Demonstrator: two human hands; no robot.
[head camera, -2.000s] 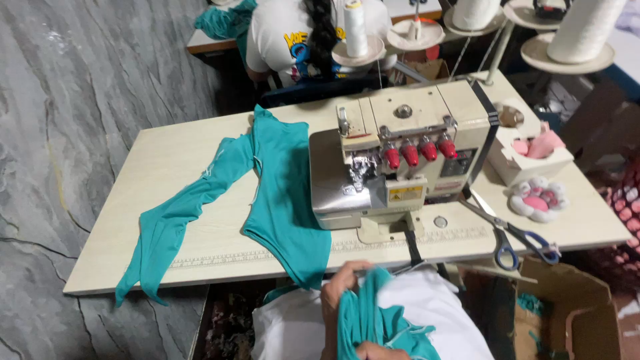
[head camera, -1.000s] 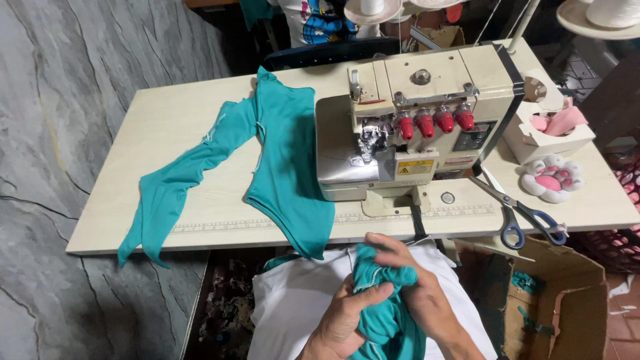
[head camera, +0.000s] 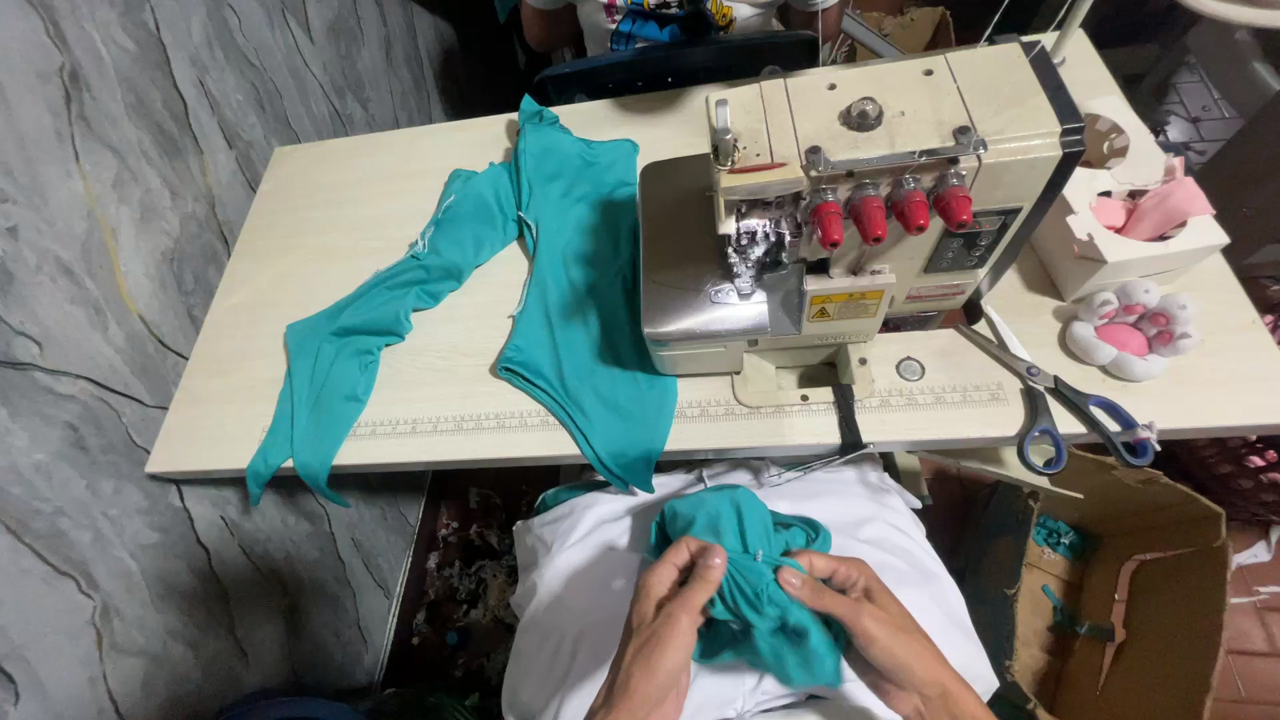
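A bunched piece of teal stretch fabric (head camera: 750, 590) lies over my lap on white cloth. My left hand (head camera: 665, 625) pinches it between thumb and fingers on the left; my right hand (head camera: 870, 620) pinches it on the right, with a pale seam thread between them. Beyond my hands stands an overlock sewing machine (head camera: 880, 130) with red tension knobs. Left of it, a teal garment piece (head camera: 585, 270) lies flat, its lower tip over the table edge, touching a narrower teal piece (head camera: 400, 290) with loose white threads. Thread snips (head camera: 825, 460) sit at the table edge.
Scissors with blue-lined handles (head camera: 1060, 390) jut over the front edge of the table (head camera: 300, 220). Near them are a paw-shaped pincushion (head camera: 1130, 330) and a white box with pink cloth (head camera: 1150, 240). A cardboard box (head camera: 1160, 560) with teal scraps stands below right. Another person (head camera: 680, 20) is behind the table.
My hands have moved apart and now pinch the teal fabric from both sides; one second ago they were close together around the bunched cloth. The pieces on the table have not moved.
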